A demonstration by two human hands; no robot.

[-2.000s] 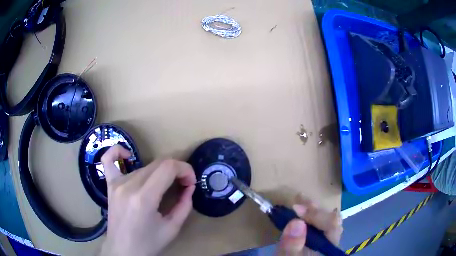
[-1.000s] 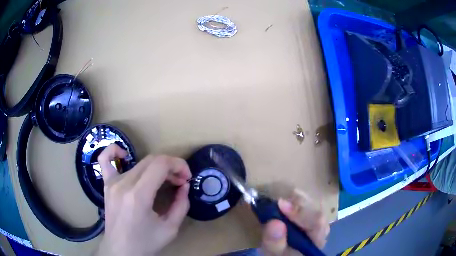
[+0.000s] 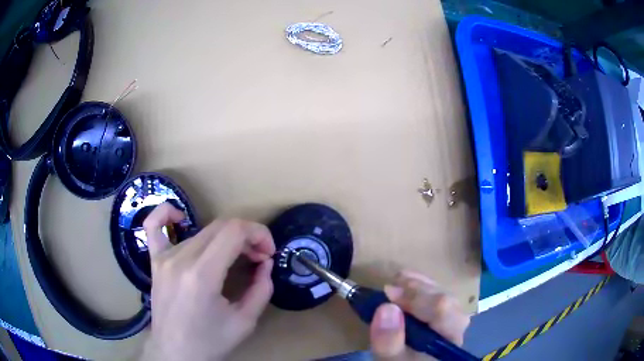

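Observation:
The black speaker driver plate point(image 3: 326, 224) lies on the cardboard, its pale round centre facing up. My right hand point(image 3: 416, 317) holds the soldering iron point(image 3: 373, 304) by its dark handle. The iron's silver shaft crosses the driver's centre and its tip is near the contacts at the driver's left side. My left hand point(image 3: 205, 282) pinches a thin lead wire point(image 3: 274, 255) with thumb and forefinger at those contacts. Another left finger is in the open ear cup point(image 3: 134, 201) with the circuit board. Whether tip and wire touch cannot be told.
The other ear cup point(image 3: 95, 149) and the headband point(image 3: 44, 275) lie at the left, a second headphone unit point(image 3: 83, 67) above. A solder wire coil point(image 3: 314, 38) lies at the top. The blue tray point(image 3: 487, 211) at the right holds the yellow sponge point(image 3: 542, 185) and station point(image 3: 614, 127).
The iron's tip swung up off the driver's right side, then came down to the left near the contacts. The driver plate has turned slightly. My left hand keeps its pinch.

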